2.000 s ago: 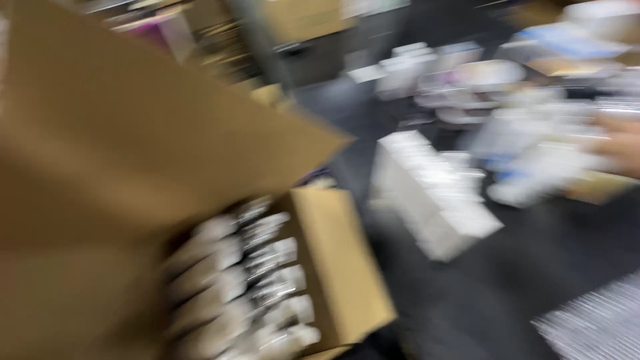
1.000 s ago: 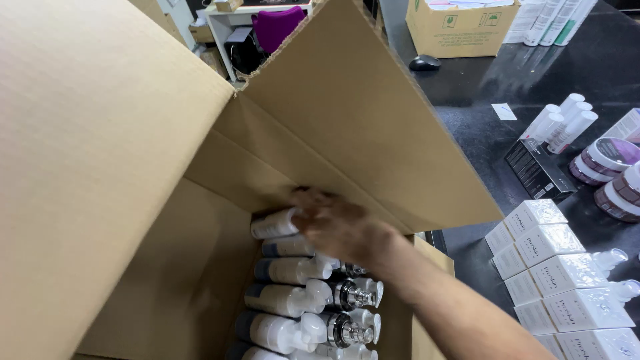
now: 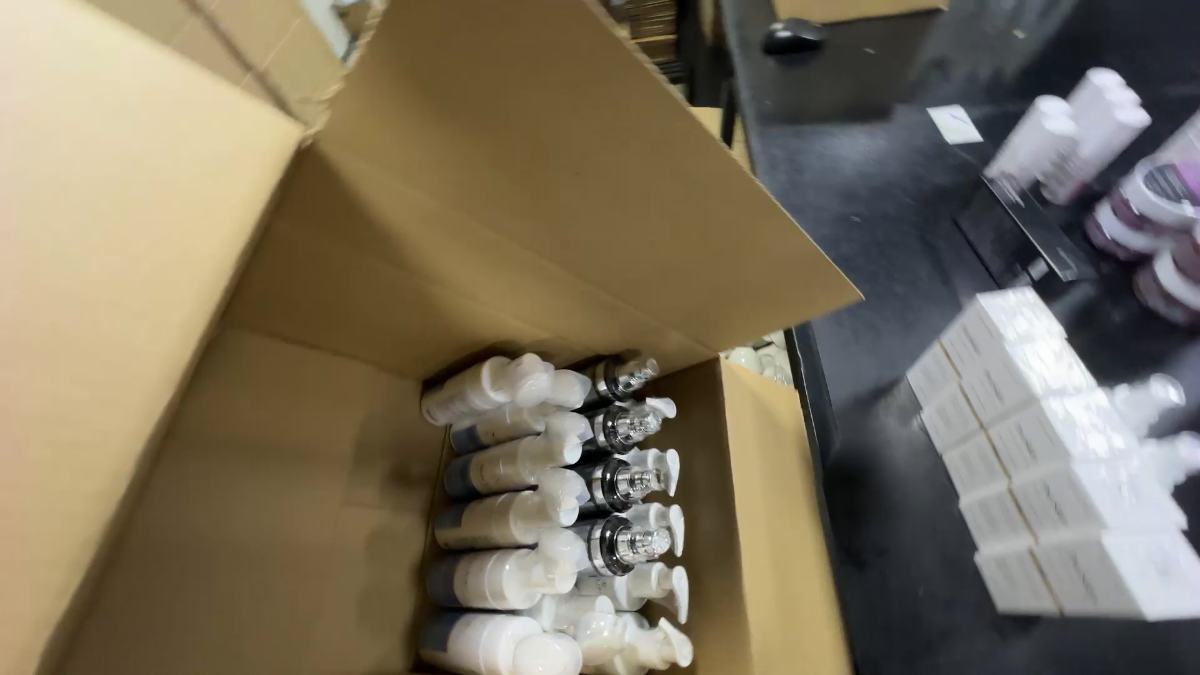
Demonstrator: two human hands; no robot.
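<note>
Neither of my hands shows in the head view now. A large open cardboard box (image 3: 281,506) fills the left and middle, its flaps raised. Along its right side lie white pump bottles (image 3: 506,520) in a row, their pump heads pointing right. Beside them are several black bottles with clear caps and silver collars (image 3: 623,544), and more white pump bottles (image 3: 670,530) stand against the right wall. The left part of the box bottom is bare cardboard.
On the black table (image 3: 872,394) at right stand white cartons (image 3: 1059,469), white tubes (image 3: 1036,141), purple-and-white jars (image 3: 1158,202), a small black box (image 3: 1022,234) and a paper slip (image 3: 954,124). A black computer mouse (image 3: 793,37) lies farther back. The raised box flap (image 3: 600,169) reaches toward the table.
One second ago a hand reached into the box at the far end of the bottle row; it has left the view. The view has shifted closer over the box.
</note>
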